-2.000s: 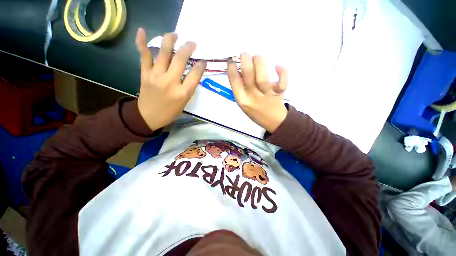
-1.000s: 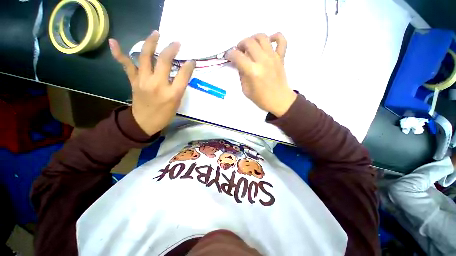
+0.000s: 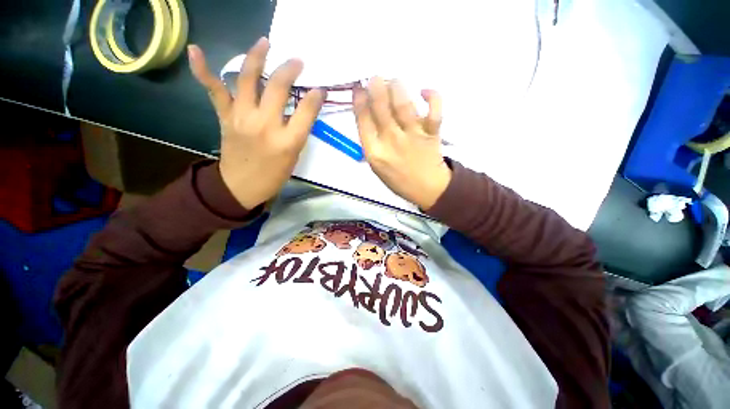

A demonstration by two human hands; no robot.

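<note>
A white curved housing (image 3: 234, 67) lies on the white sheet under both hands, hard to tell from the sheet. Dark and red lead wires (image 3: 340, 94) run along it between the hands. My left hand (image 3: 260, 132) rests on the housing's left part, fingers spread, thumb tip by the wires. My right hand (image 3: 404, 140) lies over the wires' right end with its fingertips down, hiding that part of the housing. A blue battery cell (image 3: 338, 140) lies on the sheet between the wrists, its lower end touching the right hand's edge.
Yellow tape rolls (image 3: 166, 36) stand on the dark bench at upper left. A blue tape dispenser (image 3: 671, 120) is at right, with crumpled white waste (image 3: 669, 208) below it. A red crate (image 3: 48, 188) is below the bench at left. A person's light sleeve (image 3: 680, 327) shows at lower right.
My right hand has moved left and down, and its fingers have straightened and flattened over the wires. The blue cell lies at a steeper tilt. My left hand stays on the housing.
</note>
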